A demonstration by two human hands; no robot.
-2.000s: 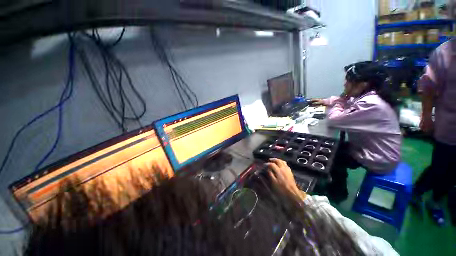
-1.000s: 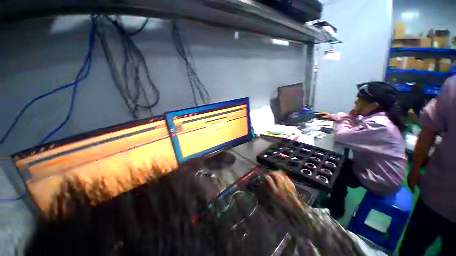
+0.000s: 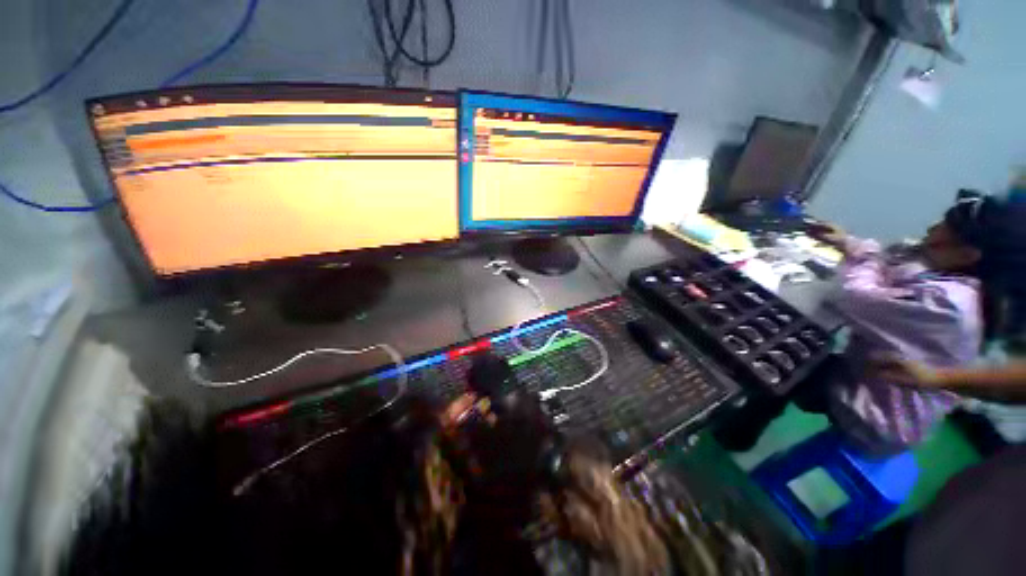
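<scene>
Blurred dark hair covers much of the lower picture. My left hand (image 3: 459, 412) shows as a few skin-toned patches at the mat's middle, beside a dark shape. My right hand (image 3: 594, 486) seems to be low, right of centre, mostly behind hair. What either hand holds is hidden. A white cable (image 3: 585, 342) loops over the printed desk mat (image 3: 673, 394) and ends near a small dark item. A second white cable (image 3: 295, 358) runs across the left side. The black mouse (image 3: 650, 338) lies on the mat's right part, apart from both hands.
The left monitor (image 3: 293, 208) and blue-framed right monitor (image 3: 557, 174) stand behind the mat. A black compartment tray (image 3: 737, 323) with ring-like items lies right. A person in pink (image 3: 911, 326) sits beyond, near a blue stool (image 3: 827, 495). Another person's arm (image 3: 968, 380) reaches in at right.
The view has turned left and down, showing more mat and both cables. My right hand has left the mouse area and come nearer to me.
</scene>
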